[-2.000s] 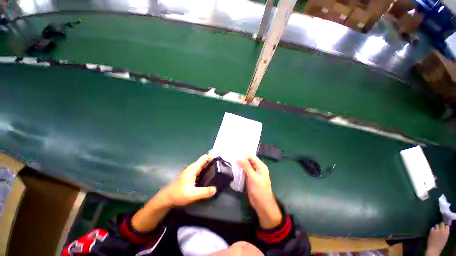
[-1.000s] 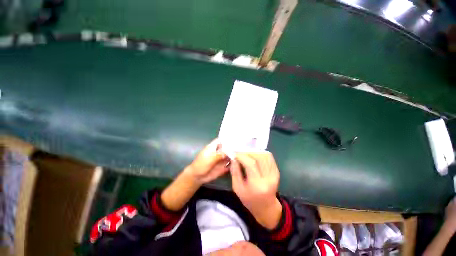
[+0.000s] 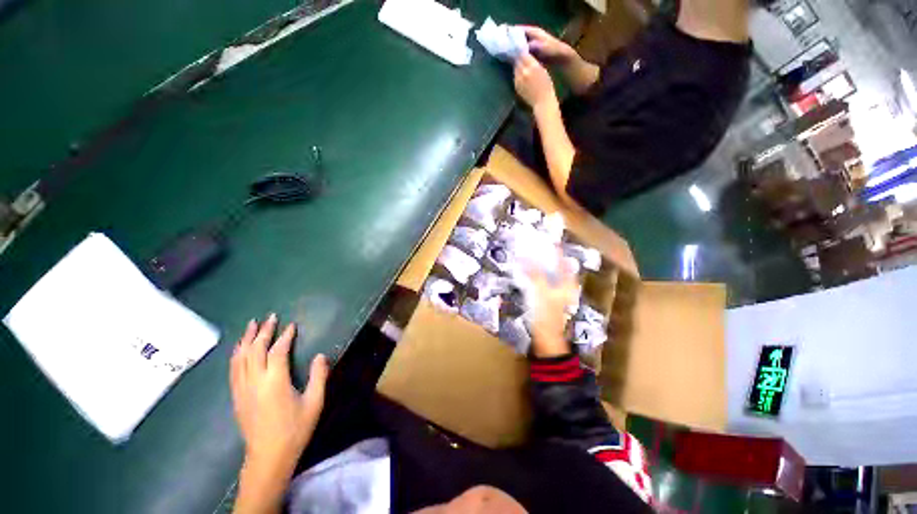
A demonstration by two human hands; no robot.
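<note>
My left hand (image 3: 273, 392) rests palm down on the green bench edge, fingers apart, holding nothing. My right hand (image 3: 551, 306) reaches into the open brown carton (image 3: 452, 371) and is blurred. A bright white shape is at its fingertips, but I cannot tell whether it is gripped. White wrapped bundles (image 3: 460, 263) stand in rows in the carton, some showing dark parts. A white label sheet stack (image 3: 111, 331) lies on the bench left of my left hand. A black power adapter (image 3: 188, 259) lies beside it, with a coiled black cable (image 3: 280, 188) further right.
A neighbour in a black top (image 3: 654, 110) sits beyond the carton, hands holding a crumpled white wrap (image 3: 503, 40). A second white stack (image 3: 427, 28) lies before them. The carton's side flap (image 3: 679, 346) sticks out to the right. A red box (image 3: 734, 457) is at lower right.
The view has swung right to the carton. My hands have parted from over the sheet: the left now lies flat on the bench, the right is inside the carton.
</note>
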